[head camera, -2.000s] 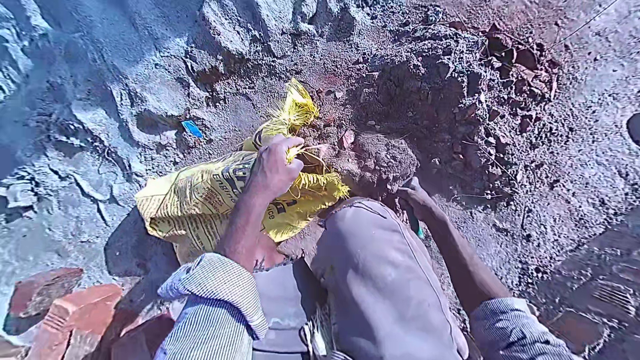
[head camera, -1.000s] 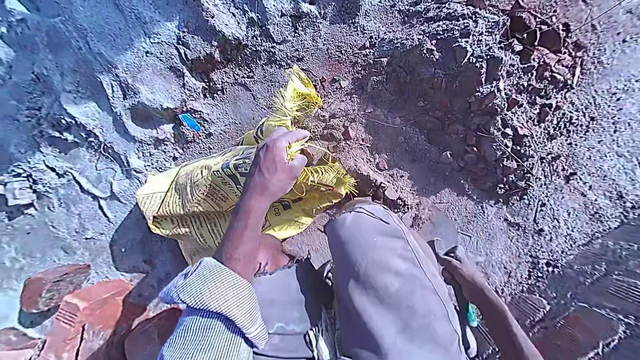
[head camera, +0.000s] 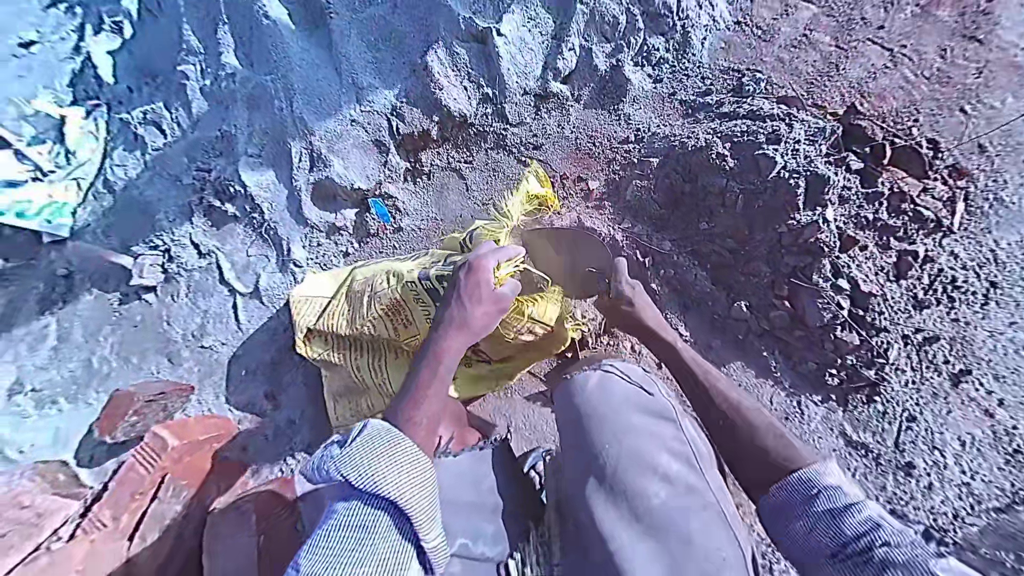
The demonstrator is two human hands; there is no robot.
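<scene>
My left hand (head camera: 483, 293) grips the frayed edge of a yellow woven sack (head camera: 376, 320), which lies on the ground with printing on its side. A torn, fringed corner of the sack stands up beyond the fingers. My right hand (head camera: 626, 302) holds a trowel, its broad metal blade (head camera: 566, 260) at the sack's mouth, just right of my left hand. The trowel's handle is hidden in my fist. What the sack holds cannot be seen.
Red bricks (head camera: 160, 472) lie at the lower left. Grey lumpy material (head camera: 512, 56) spreads across the top. Loose soil and rubble (head camera: 768, 240) lie to the right. A blue scrap (head camera: 379, 211) sits beyond the sack, and a printed plastic sheet (head camera: 48, 176) at the far left.
My right hand has moved from beside my right knee, low on the right, up to the sack's mouth with the trowel. My left hand has kept its hold on the sack.
</scene>
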